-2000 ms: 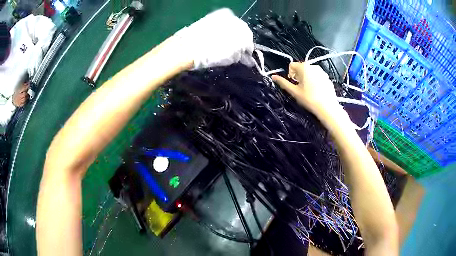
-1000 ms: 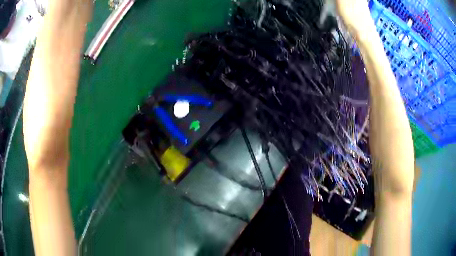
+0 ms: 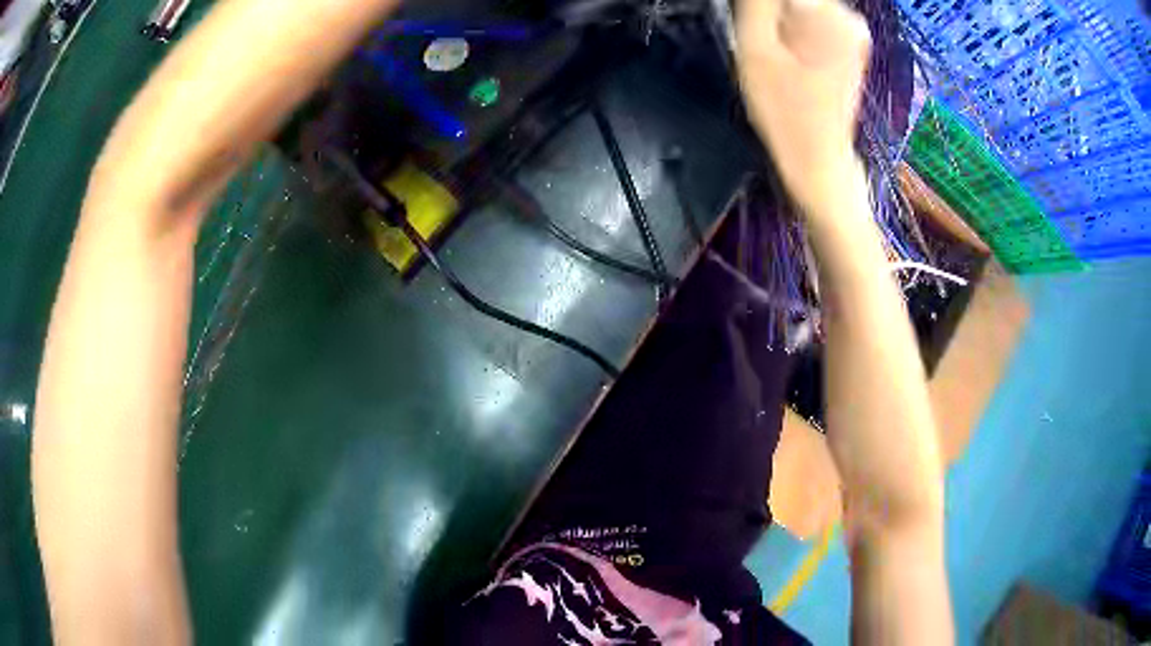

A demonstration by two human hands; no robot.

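Black cables [image 3: 889, 95] with thin pale and bluish ends hang at the bench edge in the upper right. My right hand [image 3: 808, 76] is bare, at the top right of centre, with its fingers curled closed on the black cables. Strands show on both sides of it and below the wrist. My left forearm reaches up and out at the top edge; my left hand is out of the picture. The far part of the cable pile is cut off or blurred.
A black box [image 3: 505, 70] with blue-handled nippers [image 3: 423, 91] and a yellow block [image 3: 414, 217] stands upper left. Black cords cross the bench. At the right are blue crates [image 3: 1010, 114], a green crate [image 3: 991, 189] and an open carton [image 3: 985, 366].
The view has tilted down, so bench and box sit higher. My gloved left hand, seen earlier, has left the picture. My right hand, out of view one second ago, shows closed at the cables.
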